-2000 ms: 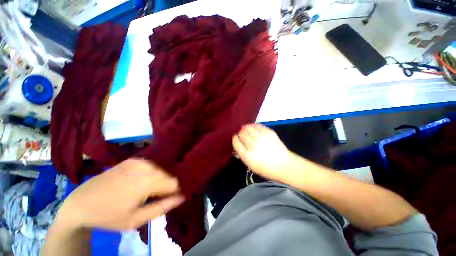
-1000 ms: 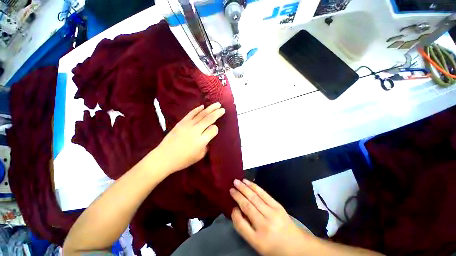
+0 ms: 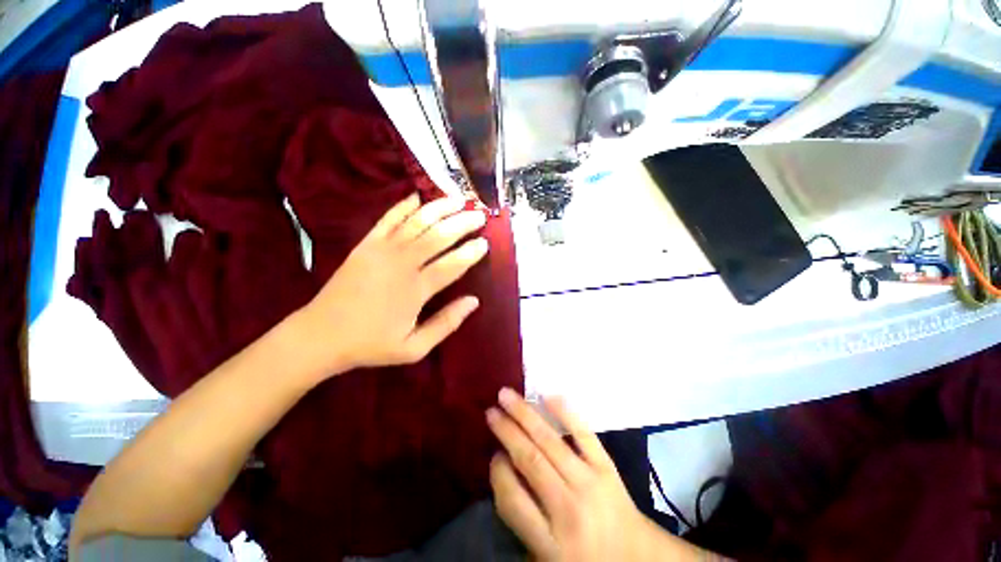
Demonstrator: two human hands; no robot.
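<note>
A dark red garment piece (image 3: 209, 121) lies heaped on the white table left of the needle and hangs over the front edge. Its smoother band (image 3: 483, 318) runs from the presser foot (image 3: 491, 209) toward me. My left hand (image 3: 401, 285) lies on the cloth with fingers spread, fingertips close to the foot. My right hand (image 3: 560, 472) is at the table's front edge, its fingertips on the band's right edge. Both hands press on the cloth from above; neither visibly pinches it. The white sewing machine head (image 3: 746, 55) is above my hands.
A black phone (image 3: 730, 220) lies on the machine bed. Small scissors (image 3: 864, 285) and a green and orange coil (image 3: 975, 258) lie right of it. A ruler scale (image 3: 900, 329) runs along the front edge. Stacked red strips (image 3: 17, 220) hang at the left. A dark red heap (image 3: 878, 472) is lower right.
The view has moved closer to the machine. My left hand's fingertips are nearer the foot. Compared with two seconds ago, the cloth is at the needle and both hands rest on it.
</note>
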